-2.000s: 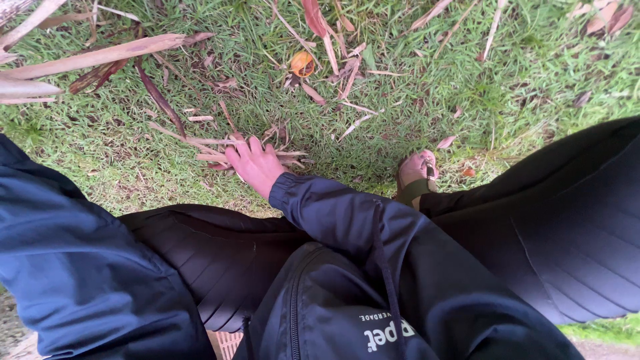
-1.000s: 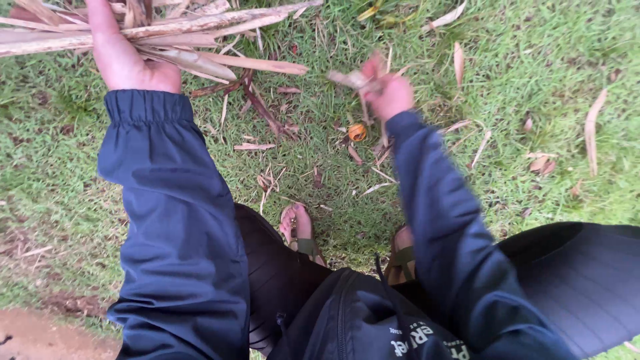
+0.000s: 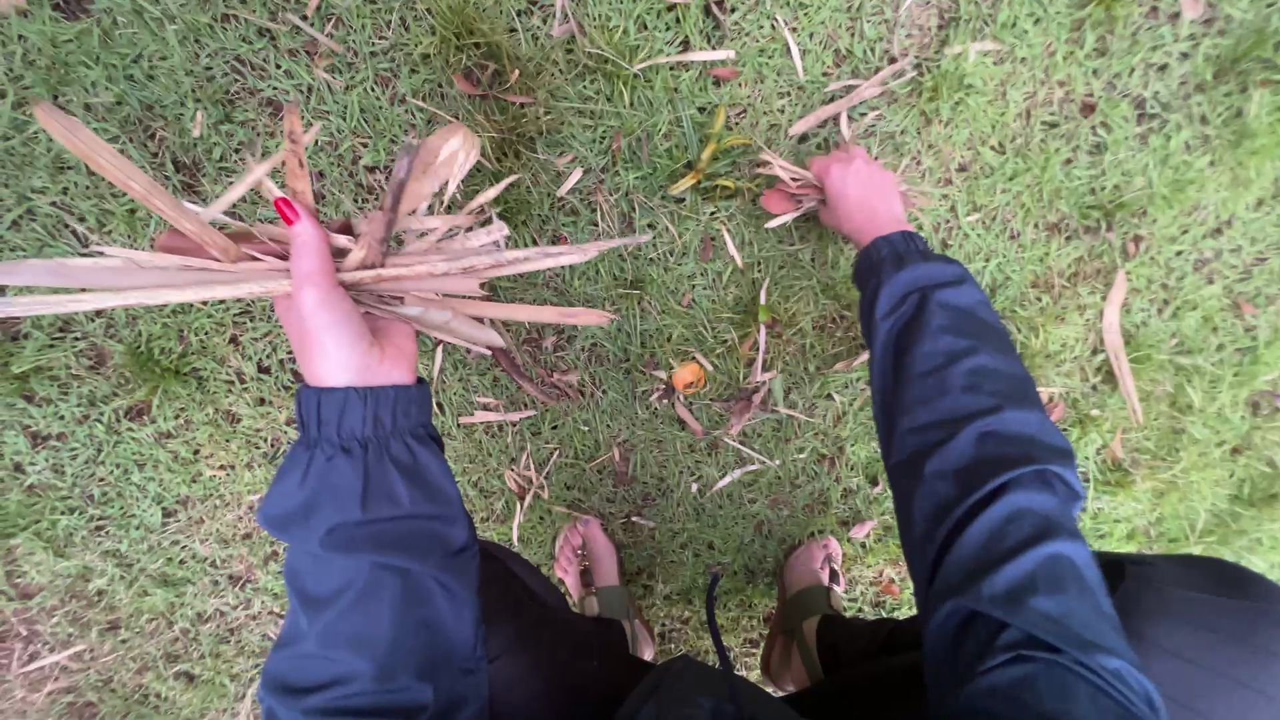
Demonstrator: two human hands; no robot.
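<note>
My left hand (image 3: 335,310) holds a thick bundle of dry, tan plant strips (image 3: 540,260), its thumb pressed across the top. The strips point several ways, the longest running left and right. At the upper right, my right hand (image 3: 860,195) is closed around a smaller clump of dry strips and reddish-brown leaf bits (image 3: 785,198), low over the grass. One longer pale strip (image 3: 850,98) lies just above that hand. How my right fingers wrap the clump is partly hidden by the back of the hand.
Short grass (image 3: 620,340) covers the ground. On it lie an orange fruit-like piece (image 3: 688,377), a yellow-green leaf piece (image 3: 712,155), a curved dry strip (image 3: 1120,345) at the right and scattered scraps. My sandalled feet (image 3: 590,560) stand at the bottom.
Two seconds ago one hand was at strips on the grass near the centre. One second ago the left held a bundle, as now. The right hand has moved farther forward and right. The view has shifted greatly.
</note>
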